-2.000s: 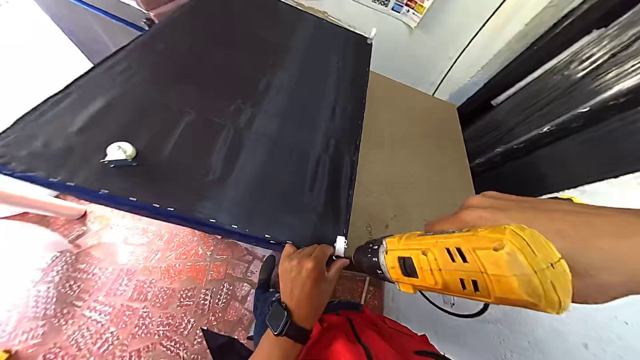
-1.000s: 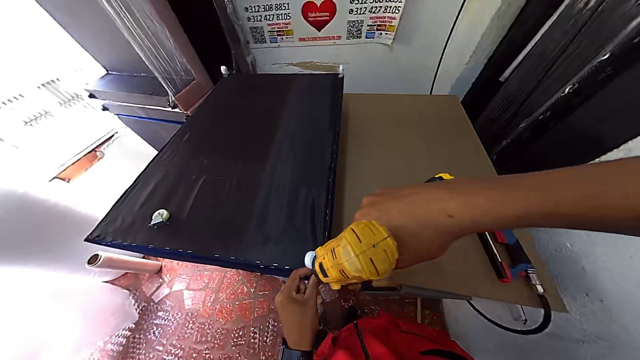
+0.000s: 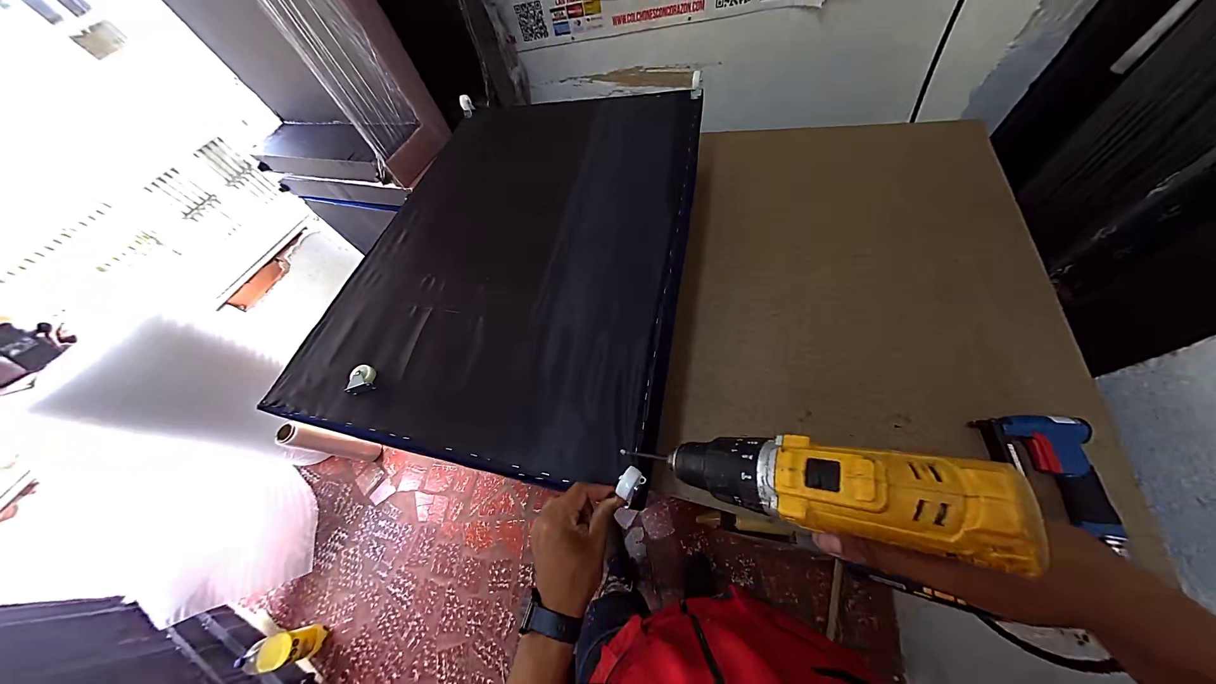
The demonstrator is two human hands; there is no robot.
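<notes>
My right hand (image 3: 950,570) holds a yellow cordless drill (image 3: 902,499), its long bit pointing left over the near right corner of a black fabric-covered base (image 3: 494,285) edged with staples. A small screw seems to sit at the bit's tip. Just below the bit, my left hand (image 3: 575,532) pinches a white caster wheel (image 3: 629,483) at that corner. Another caster (image 3: 361,377) stands on the base's near left part, and further casters (image 3: 466,103) show at its far corners. Most of my right hand is hidden behind the drill.
The base rests on a brown board table (image 3: 855,285). A blue and black staple gun (image 3: 1050,456) lies at its right edge. A cardboard roll (image 3: 328,441) and a yellow container (image 3: 290,648) are at the left. Plastic-wrapped black goods (image 3: 1140,190) stand at the far right.
The drill was upright over the corner caster a second ago; now it lies level, its bit pointing left above the caster. The view has shifted.
</notes>
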